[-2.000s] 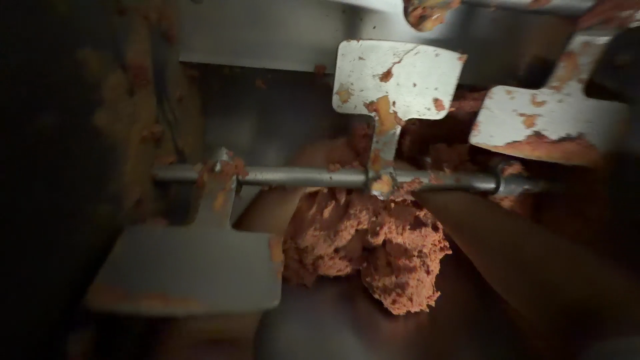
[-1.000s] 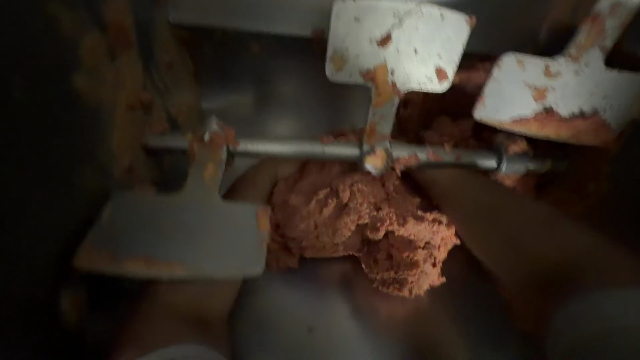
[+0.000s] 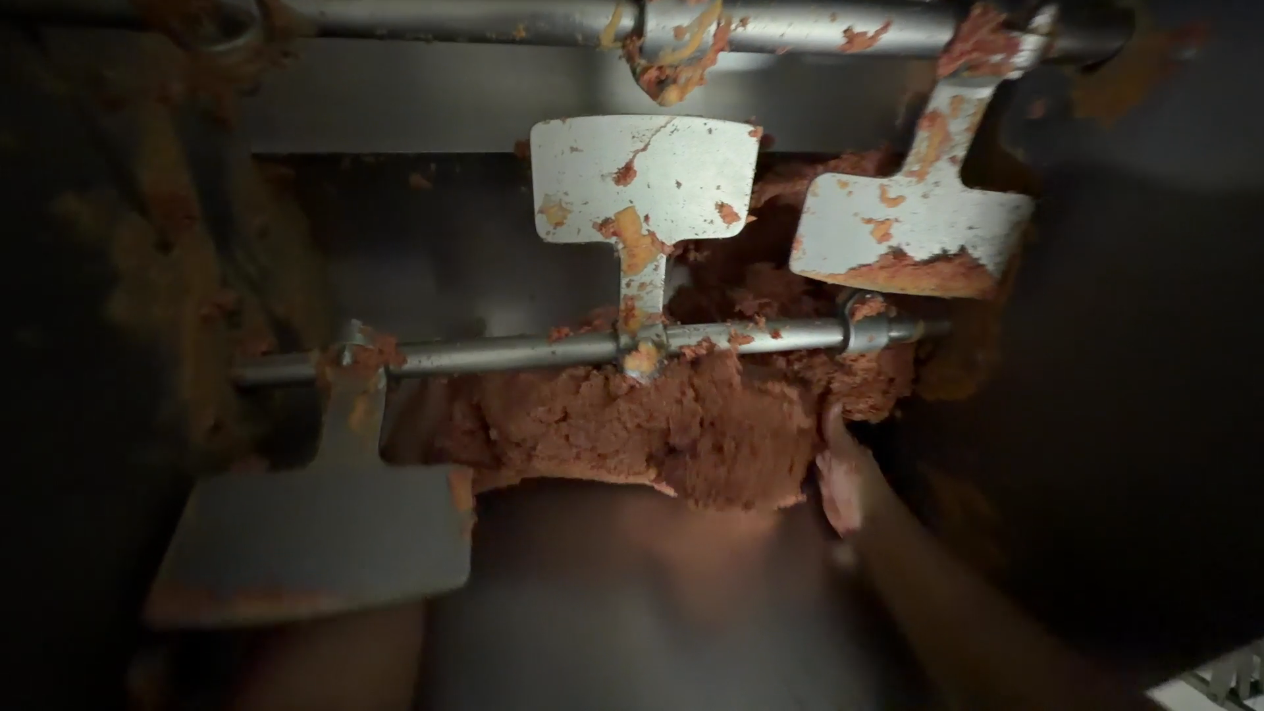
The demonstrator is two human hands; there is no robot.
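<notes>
A mass of reddish ground meat or similar paste [image 3: 652, 425] lies in the metal mixer, below and behind its lower shaft [image 3: 523, 353]. My right hand [image 3: 842, 479] rests against the mass's right side, with its thumb side up and most fingers out of sight. Behind the lower-left paddle [image 3: 326, 543] passes my left forearm; the left hand itself is hidden by the paddle or the mass. Smeared with paste, a middle paddle [image 3: 647, 178] stands up from the lower shaft.
Across the top runs another smeared metal shaft [image 3: 474, 20]. A right paddle [image 3: 908, 232] hangs from it, above and beyond my right hand. The mixer's left side wall [image 3: 168, 286] is dark and coated with residue. More paste [image 3: 760, 286] lies behind the lower shaft.
The paste showing below the lower shaft has gone from a compact lump to a wider mass. My right hand has come into sight at its right side. The view has shifted, showing more of the upper shaft.
</notes>
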